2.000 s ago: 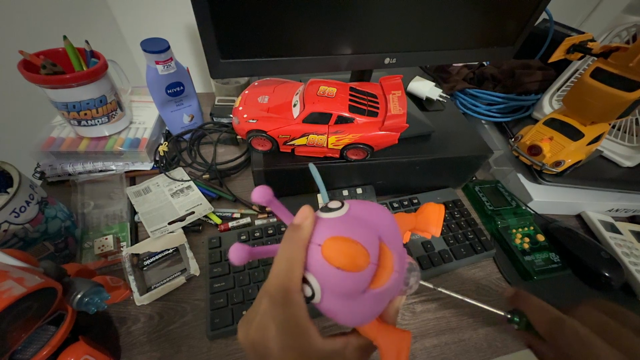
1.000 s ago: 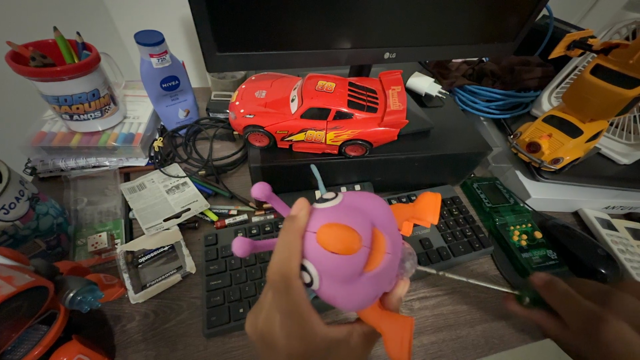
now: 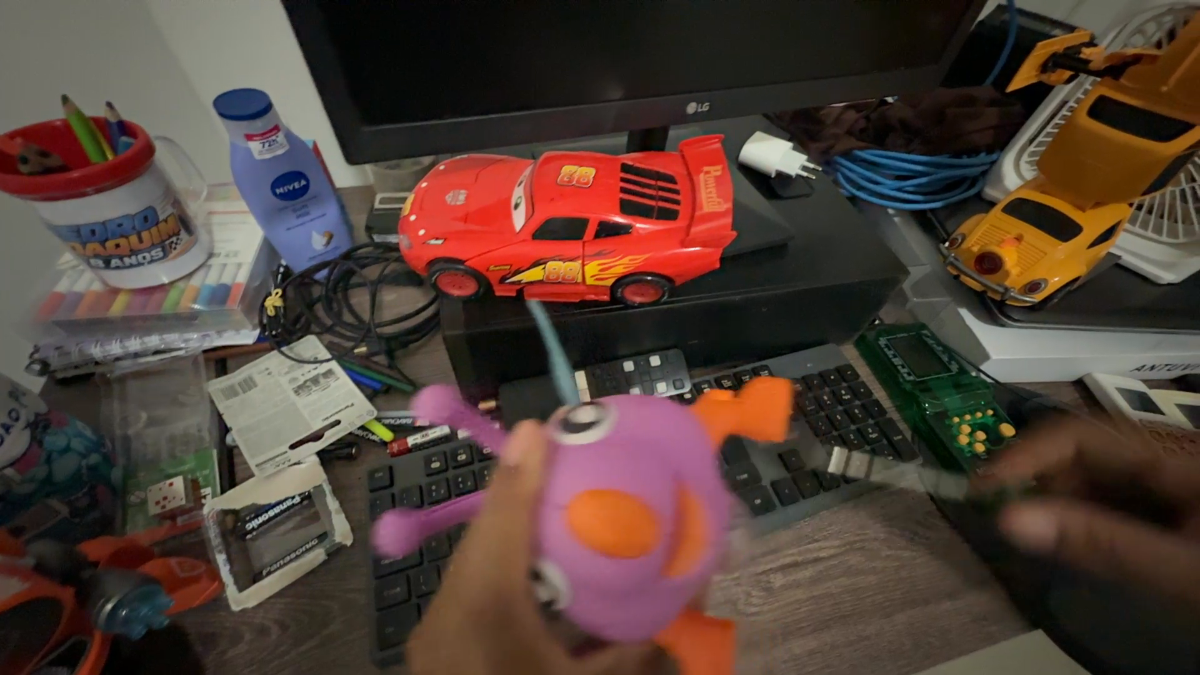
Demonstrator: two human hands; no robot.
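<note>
A round purple rubbery toy (image 3: 647, 441) with knobbed antennae, eyes and orange nose, mouth and feet is gripped in my left hand (image 3: 487, 591), above the keyboard (image 3: 403, 591). The toy lies sideways, antennae pointing left, with a thin light-blue strip rising behind its upper eye. At the right, my right hand (image 3: 1097, 511) is blurred, its fingers closed around what appears to be the screwdriver (image 3: 900, 473), whose shaft points left toward the toy without touching it. The screwdriver's handle is mostly hidden by the fingers.
Behind the keyboard, a red toy car (image 3: 572, 225) stands on a black box (image 3: 816, 281) below a monitor (image 3: 656, 66). Opened battery packaging (image 3: 277, 534), cables (image 3: 356, 300) and a mug (image 3: 112, 206) are left. A green handheld game (image 3: 928, 394) and yellow toy car (image 3: 1041, 234) are right.
The screwdriver has come away from the toy's right side, where its shaft reached before. My right hand has moved up and right with it. My left hand keeps its hold on the toy.
</note>
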